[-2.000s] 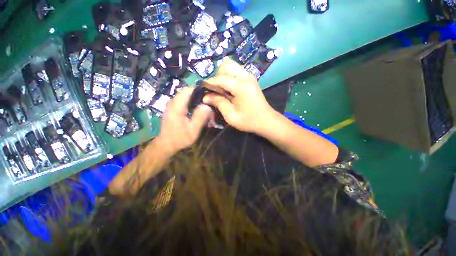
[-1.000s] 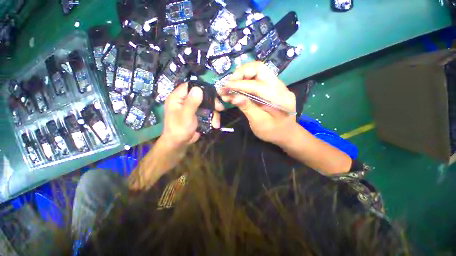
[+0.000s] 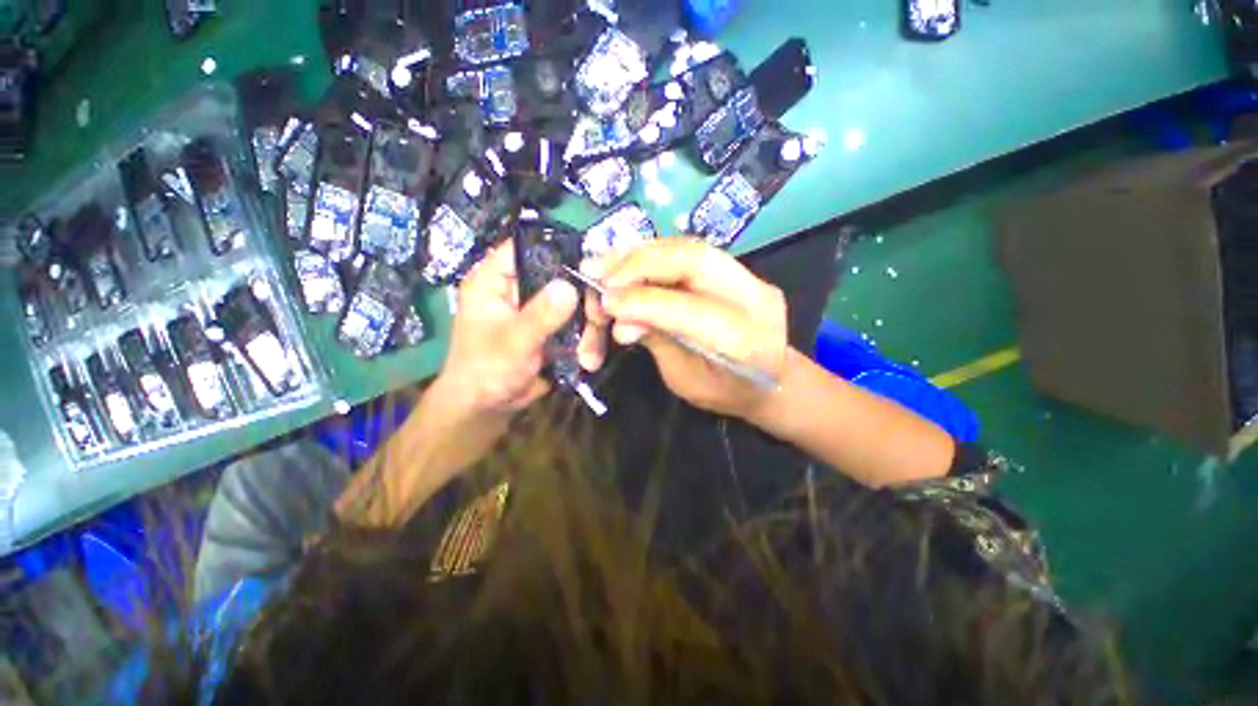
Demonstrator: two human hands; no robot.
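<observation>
My left hand [image 3: 500,331] holds a black phone half-assembly [image 3: 544,251] upright in front of me, just short of the heap. A small white strip [image 3: 591,397] sticks out at its lower end. My right hand [image 3: 704,324] holds thin metallic tweezers [image 3: 720,361] like a pen, with the tip at the phone's upper part. My fingers hide much of the phone's middle. Beyond my hands lies a heap of opened black phone bodies [image 3: 391,221] with silvery-blue boards. Whether the tip touches a part cannot be told.
A clear blister tray [image 3: 311,390] with two rows of phones is at the left on the green bench [image 3: 938,117]. A single phone [image 3: 931,17] lies at the top right. A brown carton [image 3: 1117,276] and a blue stool [image 3: 904,400] are right. A grey-clad knee [image 3: 269,517] shows lower left.
My hands have parted from close together over the phone, and the tweezers came into view. Since one second ago the tweezers' tip has moved down onto the phone. The view has shifted slightly.
</observation>
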